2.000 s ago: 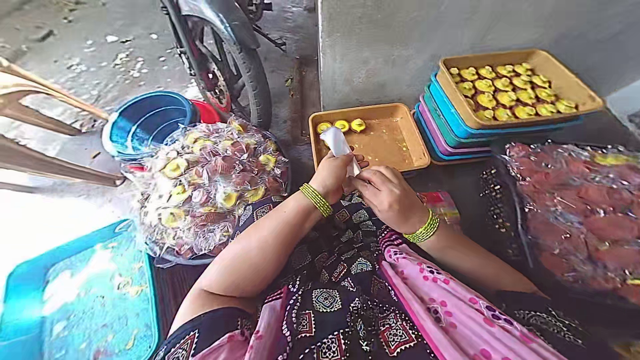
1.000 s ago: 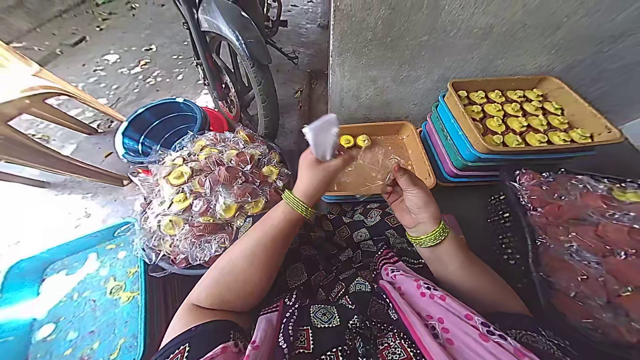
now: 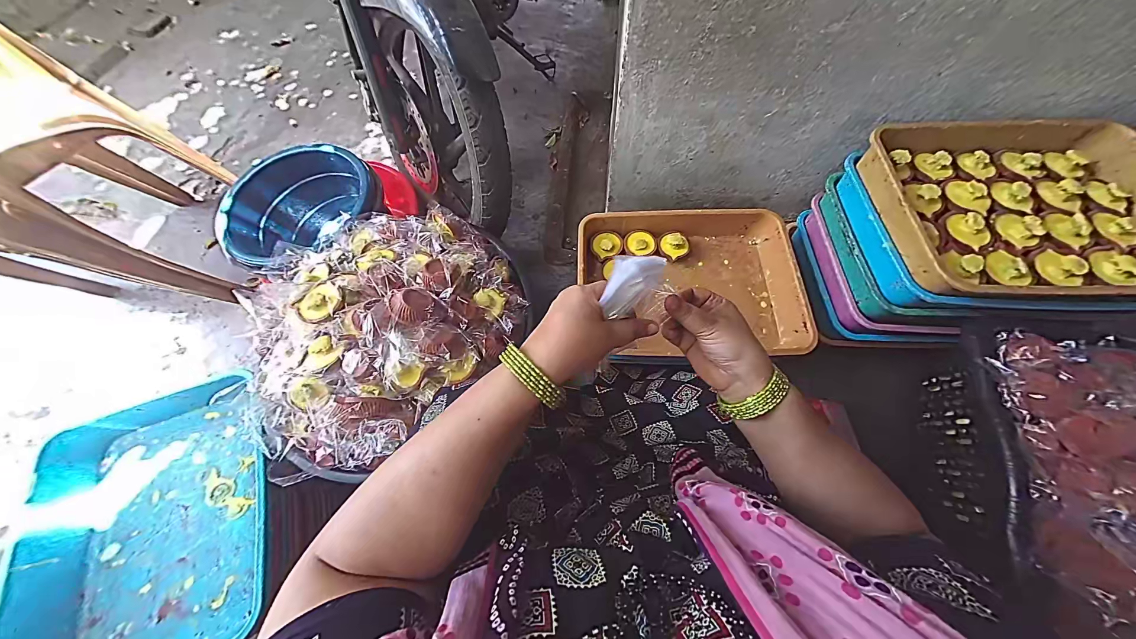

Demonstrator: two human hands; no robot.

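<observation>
My left hand [image 3: 581, 333] is closed on a bundle of thin white and clear plastic sheets [image 3: 632, 282]. Close at its right, my right hand [image 3: 717, 342] pinches clear film between thumb and fingers. Both hands are over the near edge of a tan plastic tray [image 3: 770, 302], which holds several small clay lamps with yellow wax [image 3: 640, 243] at its far left; the white bundle partly covers some of them. Left of my hands, a heap of lamps wrapped in clear film [image 3: 382, 337] fills a round container. Whether the film between my hands holds anything cannot be seen.
At right, stacked coloured trays [image 3: 843, 257] carry a tan tray [image 3: 1003, 133] of yellow-filled lamps. A plastic-lined container of brown pieces [image 3: 1078, 426] is at far right. A blue tray [image 3: 177, 550], a blue tub [image 3: 297, 200], a chair [image 3: 106, 235] and a motorcycle wheel [image 3: 484, 142] are left.
My hands were apart over the tray with clear film at the right hand one second ago; now they are close together. More lamps show in the tan tray than in that frame.
</observation>
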